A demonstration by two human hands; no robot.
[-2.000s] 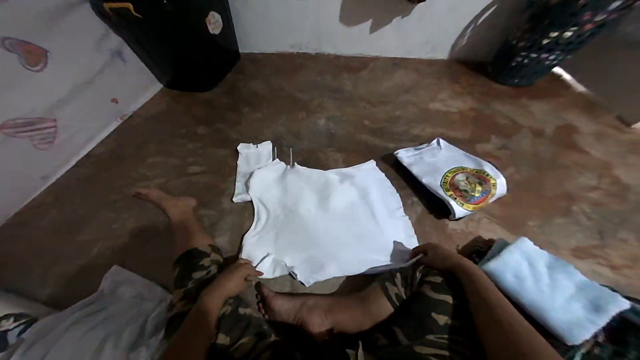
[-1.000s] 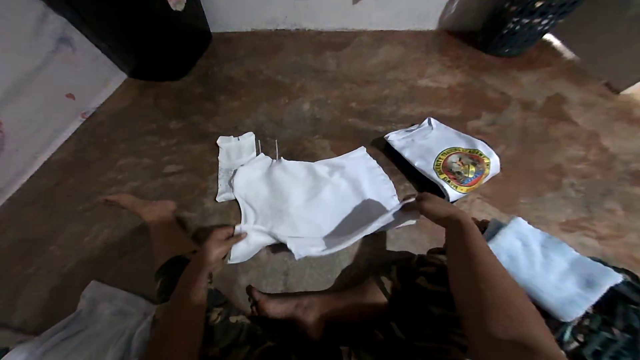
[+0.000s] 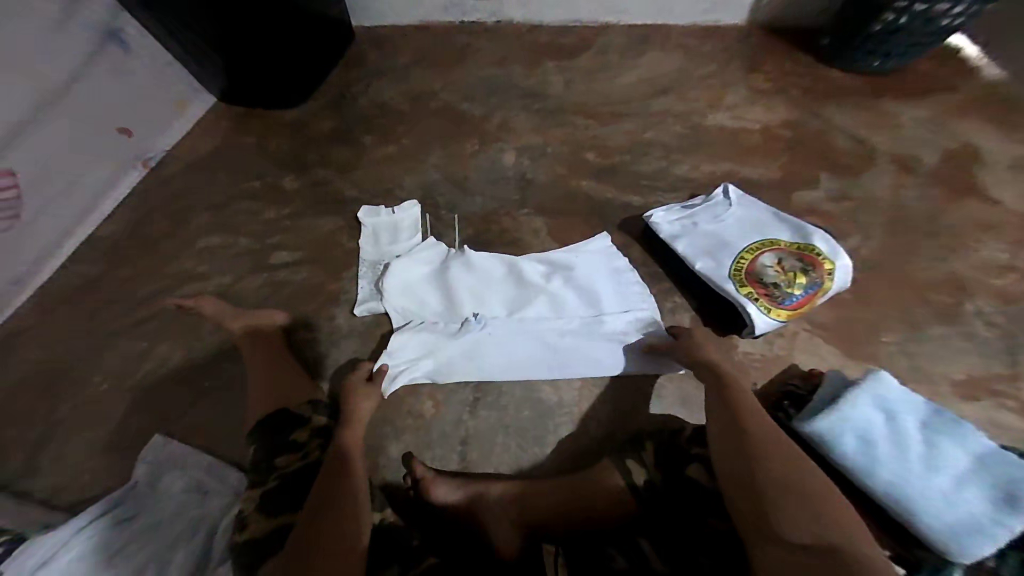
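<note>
A small white garment (image 3: 520, 288) lies spread on the brown floor in front of me, its near part showing a long crease or fold line. My left hand (image 3: 360, 392) pinches its near left corner. At the near right corner, my right hand (image 3: 692, 350) holds the edge between thumb and fingers. Two thin white straps or ties stick out at its far left edge. Beside that end is a smaller white cloth piece (image 3: 388, 248), partly under the garment. To the right lies a folded white shirt (image 3: 704, 220) with a round printed emblem.
A folded pale blue towel (image 3: 920, 464) rests at the lower right. Grey-white cloth (image 3: 176, 512) lies at the lower left. My bare feet and camouflage-clad legs flank the work. A black container (image 3: 248, 48) and a dark perforated basket (image 3: 896, 36) stand by the wall.
The near part of the garment, lifted in both hands one second ago, now lies flatter on the floor with a lengthwise crease. Both hands still hold its near corners.
</note>
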